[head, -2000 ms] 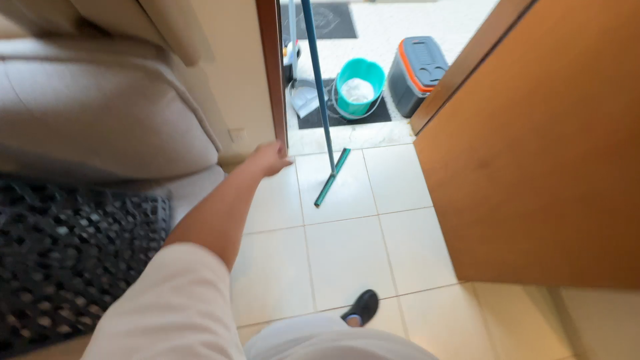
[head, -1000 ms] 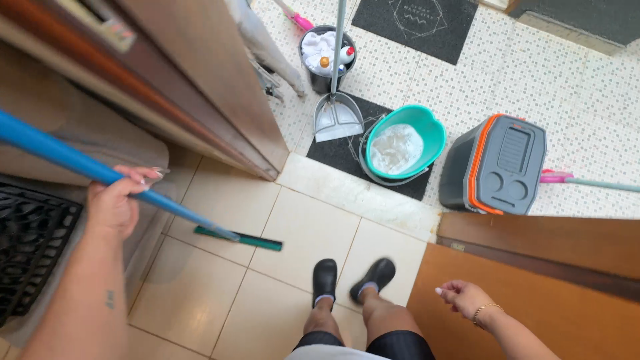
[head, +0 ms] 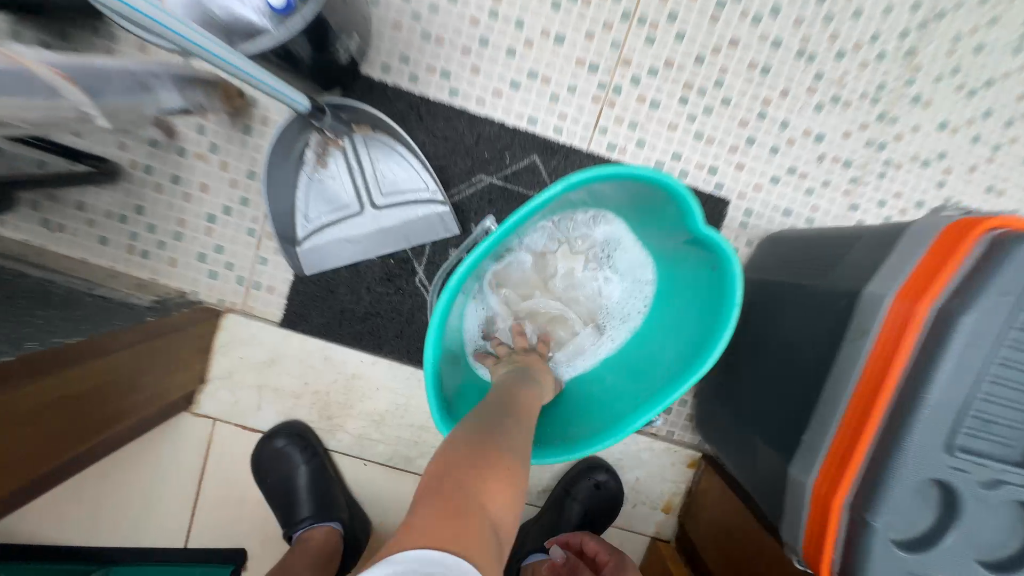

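Note:
My left hand [head: 520, 360] reaches into a teal plastic bucket [head: 648, 408], its fingers spread against a wet, pale cloth [head: 552, 296] in soapy water. The cloth lies partly under white foam. At the bottom edge, my right hand [head: 588, 554] shows only in part, below the bucket and near my right shoe; its grip is hidden. A grey dustpan [head: 372, 188] with a long light-blue handle rests to the left of the bucket. The head of a green and black floor squeegee [head: 120, 560] is at the lower left, its handle out of view.
The bucket stands on a black mat [head: 352, 312] beyond a pale stone threshold [head: 312, 384]. A grey cooler with an orange band [head: 888, 384] stands close on the right. A dark container [head: 320, 40] is at the upper left. Wooden door framing [head: 96, 400] borders the left side.
My left hand has let go of the blue squeegee handle and is now in the bucket. My right hand has moved from the right side to the bottom edge. The view is much closer to the bucket.

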